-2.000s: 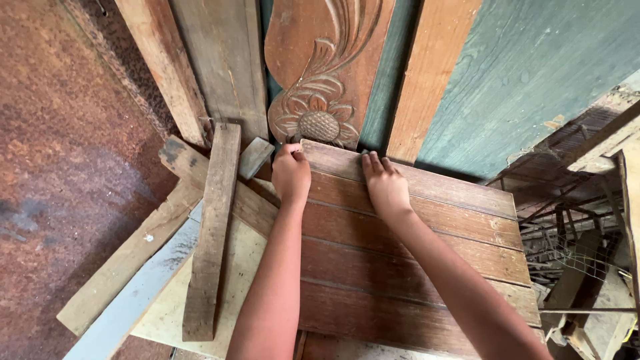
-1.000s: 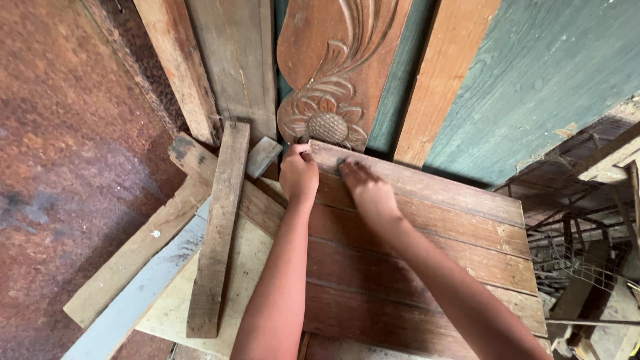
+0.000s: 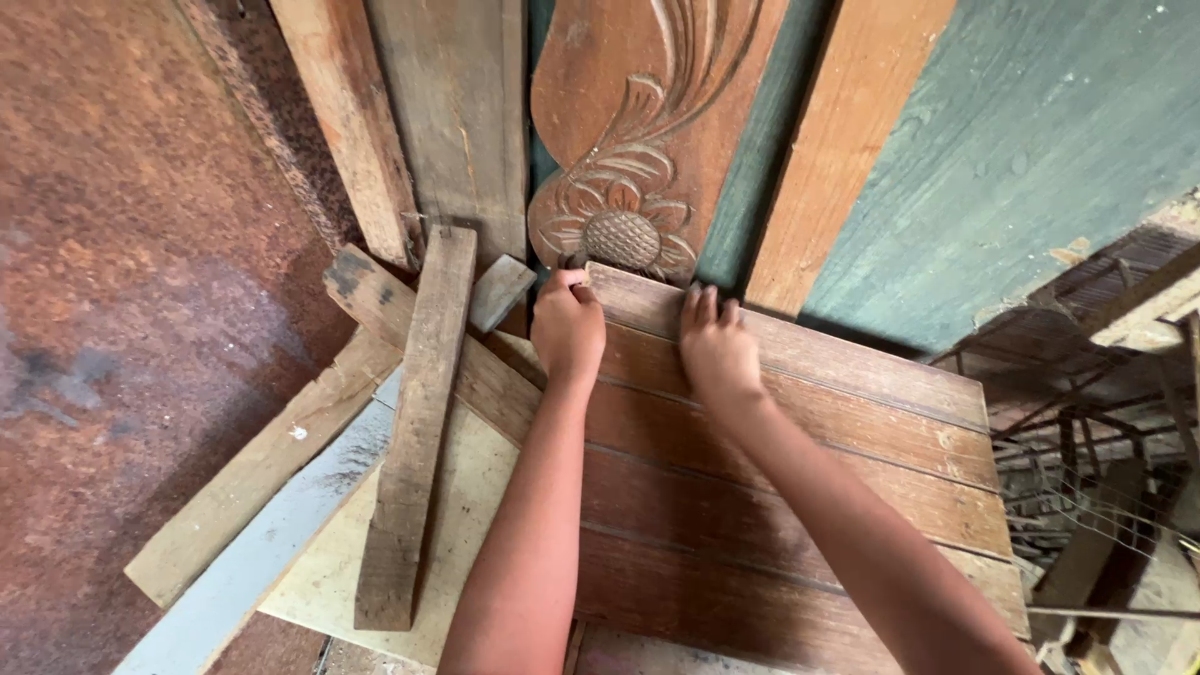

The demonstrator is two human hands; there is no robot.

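A grooved wooden panel (image 3: 900, 459) of reddish-brown planks lies in front of me, its far edge near a carved wooden board (image 3: 647, 141) with a flower relief. My left hand (image 3: 569, 328) is closed around the panel's far left corner, its fingertips partly hidden. On the far edge, right of the left hand, rests my right hand (image 3: 720, 342), fingers bent over the edge; their tips are partly hidden, and whether they grip is unclear. The carved board stands upright just beyond both hands.
Loose wood offcuts (image 3: 412, 431) and a pale blue-grey board (image 3: 281, 534) lie left of the panel over a cream sheet (image 3: 469, 497). Upright planks (image 3: 853, 141) lean on a green wall (image 3: 1022, 169). A rusty surface (image 3: 141, 281) is at left, wire and scrap (image 3: 1097, 497) at right.
My right hand moved left and off the edge onto the panel's top by one second ago, and is now back at the far edge, further right. My left hand has stayed at the corner.
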